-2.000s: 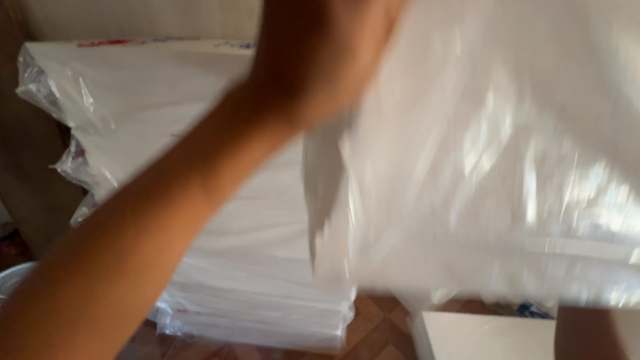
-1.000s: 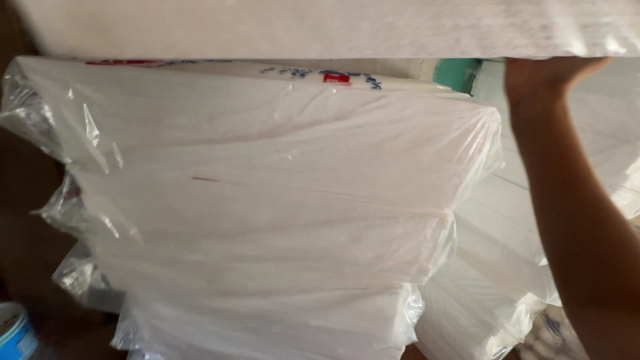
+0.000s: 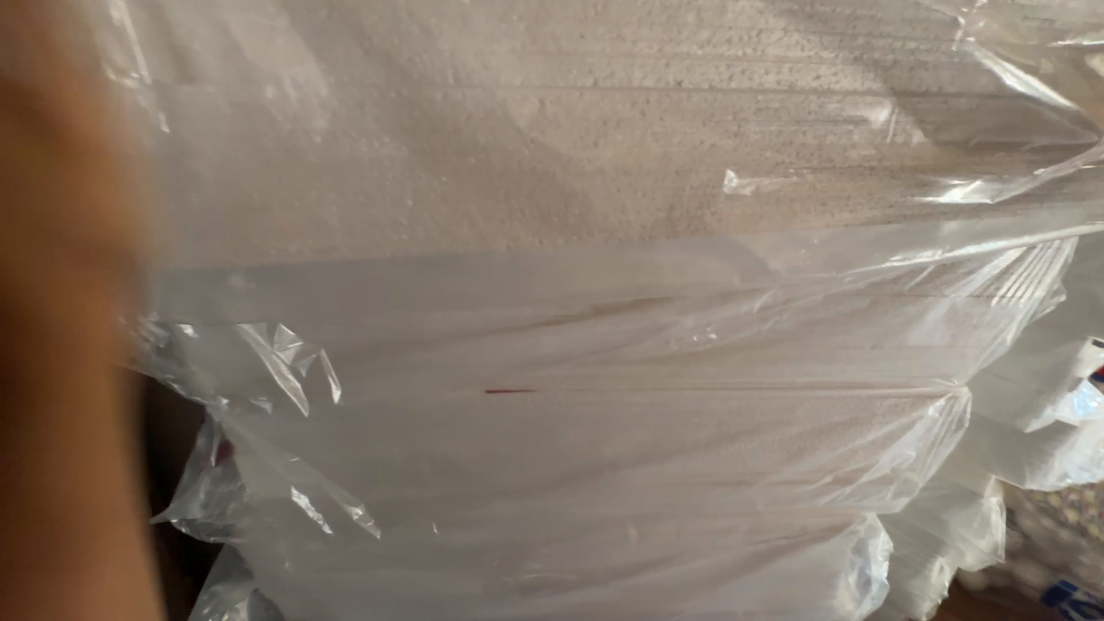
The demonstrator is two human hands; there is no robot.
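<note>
A large pack of white foam-like sheets in clear plastic (image 3: pixel 552 155) fills the upper part of the view, very close to the camera. Below it, a stack of similar plastic-wrapped white packs (image 3: pixel 586 448) shows, with crinkled film at the ends and a small red mark on one side. At the left edge a blurred forearm, by its side my left one, stands close beside the upper pack (image 3: pixel 69 345); the fingers of my left hand cannot be made out. My right hand is outside the picture.
More plastic-wrapped packs (image 3: pixel 944 535) stand behind the stack at the right. At the lower right corner lies something with blue print (image 3: pixel 1069 599) near a speckled surface. A dark gap borders the stack at the left.
The upper pack now covers the printed top of the stack, which showed one second ago. The arm seen at the right then is out of view, and a forearm now shows at the left edge.
</note>
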